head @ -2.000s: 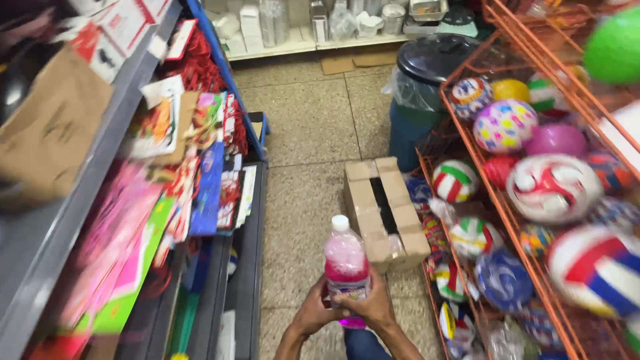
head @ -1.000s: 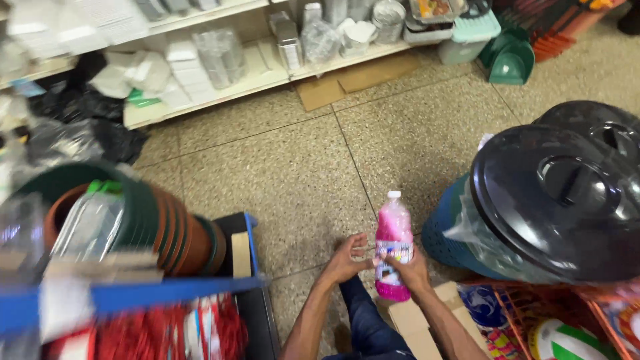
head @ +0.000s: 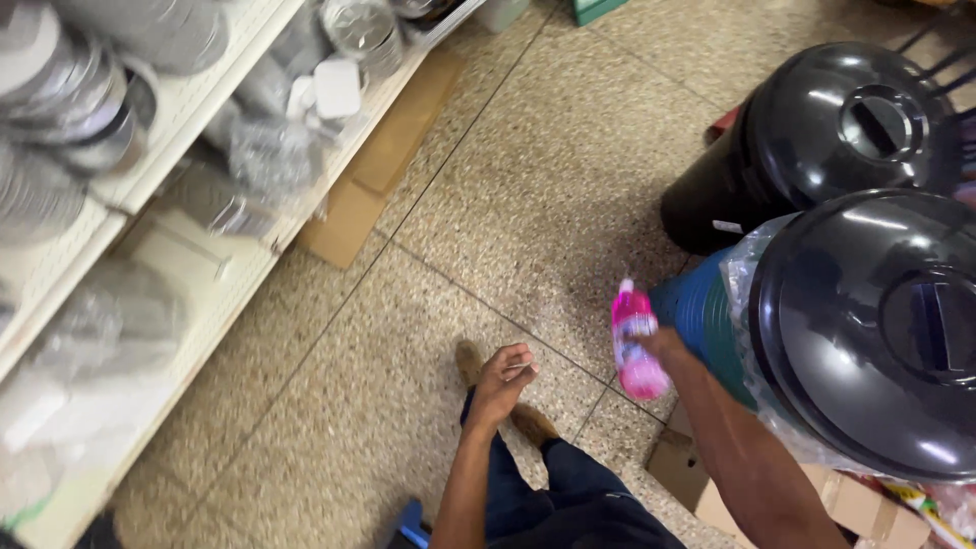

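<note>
My right hand [head: 657,345] grips a clear plastic bottle of pink liquid [head: 637,366] around its labelled middle. The bottle has a white cap, tilts slightly and is blurred. It is close beside the stacked blue and green bins [head: 705,305]. My left hand [head: 506,377] is off the bottle, over the floor in front of my shoes, with its fingers curled. A small thin pale thing shows between its thumb and fingers; I cannot tell what it is.
Two black-lidded bins [head: 862,335] [head: 801,137] stand at the right. White metal shelves [head: 252,282] with foil containers and plastic-wrapped goods run along the left. Flat cardboard [head: 381,168] lies on the speckled floor by the shelf. A cardboard box [head: 823,503] is at the lower right.
Both hands were at the bottle earlier; my left hand has come away from it, and my right hand holds it further right. The view has turned strongly toward the shelves and bins.
</note>
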